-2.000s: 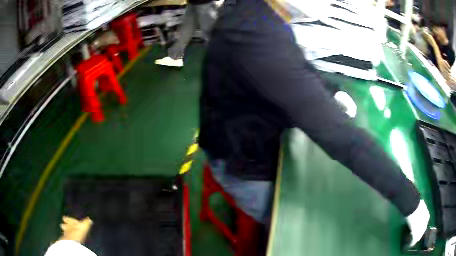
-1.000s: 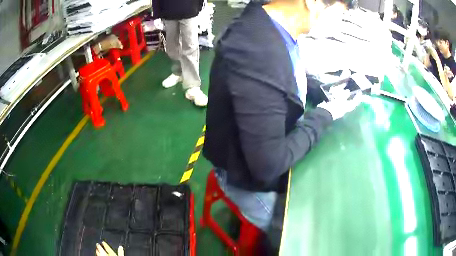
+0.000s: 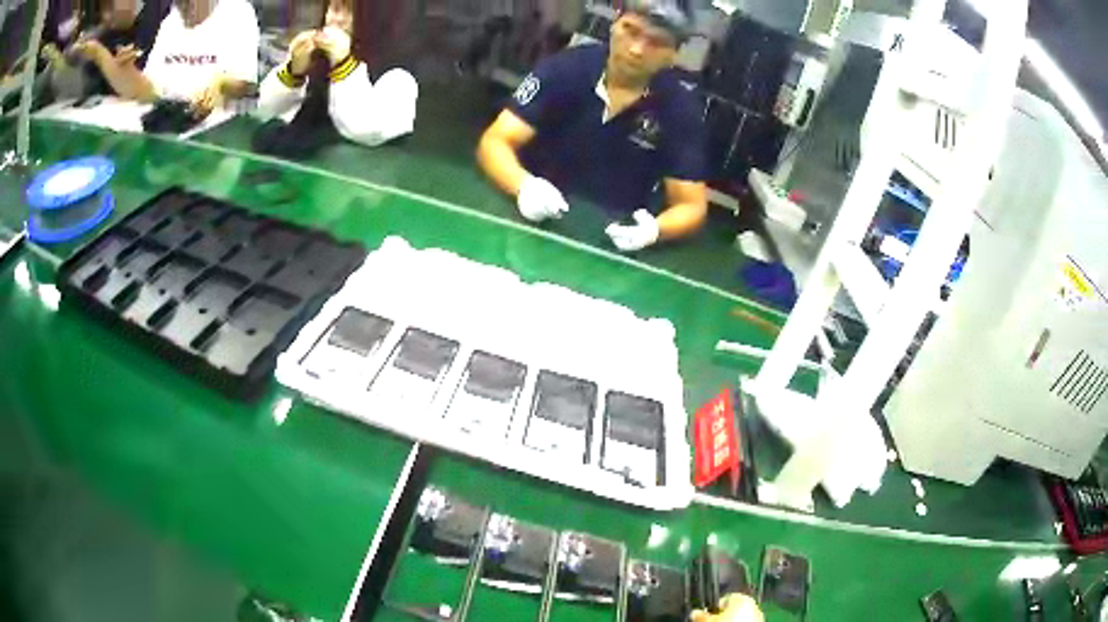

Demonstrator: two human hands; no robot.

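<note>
Several dark phone mid-frames with thin shiny rims lie in a row on the green surface at the bottom; one is at the left of the row, another at its right end. My right hand, mostly cut off by the bottom edge, has its fingers on a dark mid-frame, which looks slightly raised and tilted. My left hand is out of the picture. Behind the row, a white blister tray has dark, phone-shaped pockets; I cannot tell whether they hold phones.
A black blister tray and a blue spool are at left. A dark divider strip runs left of the row. A red sign and white stand are at right. A gloved person sits opposite; other people are at back left.
The view has swung from the aisle, stools and the black tray there to the green belt and workers opposite. My hand now shows at the mid-frames instead of at that black tray.
</note>
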